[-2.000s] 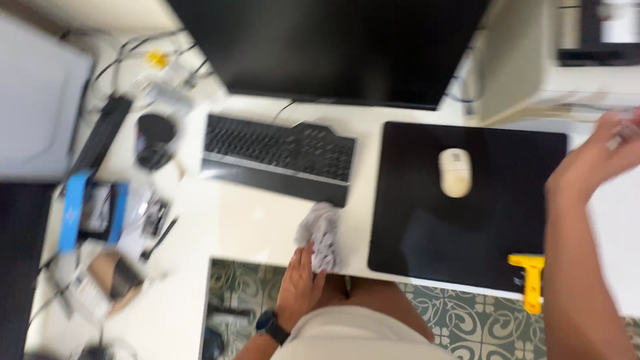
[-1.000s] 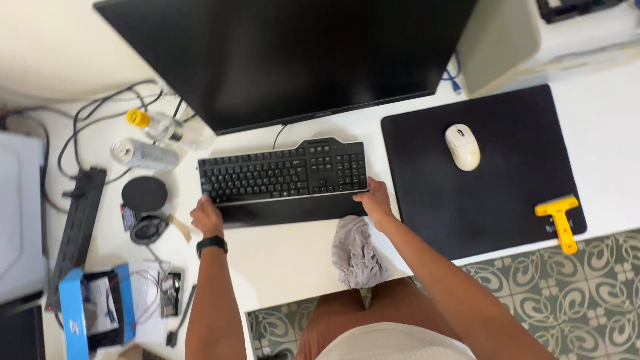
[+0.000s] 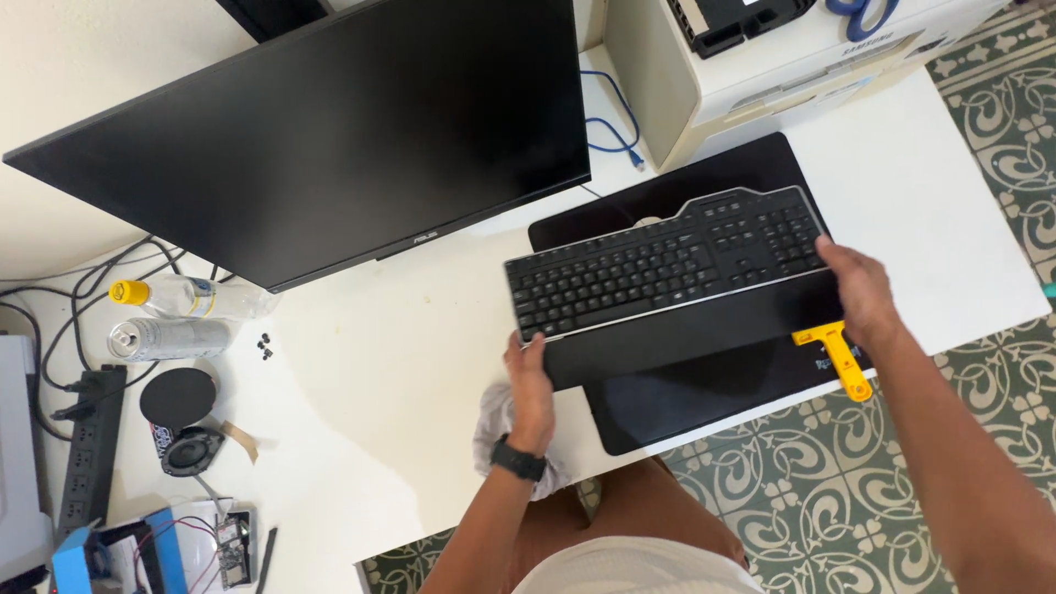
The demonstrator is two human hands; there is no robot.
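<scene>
A black keyboard with a palm rest [image 3: 693,330] is held by both ends over the black desk mat [image 3: 660,412]. My left hand [image 3: 530,388], with a black watch at the wrist, grips its left end. Its right end is in my right hand [image 3: 862,289]. Only a sliver of the pale mouse [image 3: 649,222] shows behind the keyboard's back edge. A yellow scraper-like tool [image 3: 843,363] lies on the mat's front edge, close to my right hand. The crumpled grey cloth [image 3: 493,425] rests on the desk, partly hidden by my left hand and wrist.
A large monitor [image 3: 371,124] stands at the back, with a white printer [image 3: 742,82] to its right. On the left are a plastic bottle [image 3: 181,295], a silver can [image 3: 177,339], a power strip [image 3: 92,445], cables, a small speaker [image 3: 191,451] and electronics. Small black bits [image 3: 264,346] lie near the can.
The keyboard has moved right in both hands, from in front of the monitor to over the mat, and now hides most of the mouse. Two seconds ago my left hand was at the cloth.
</scene>
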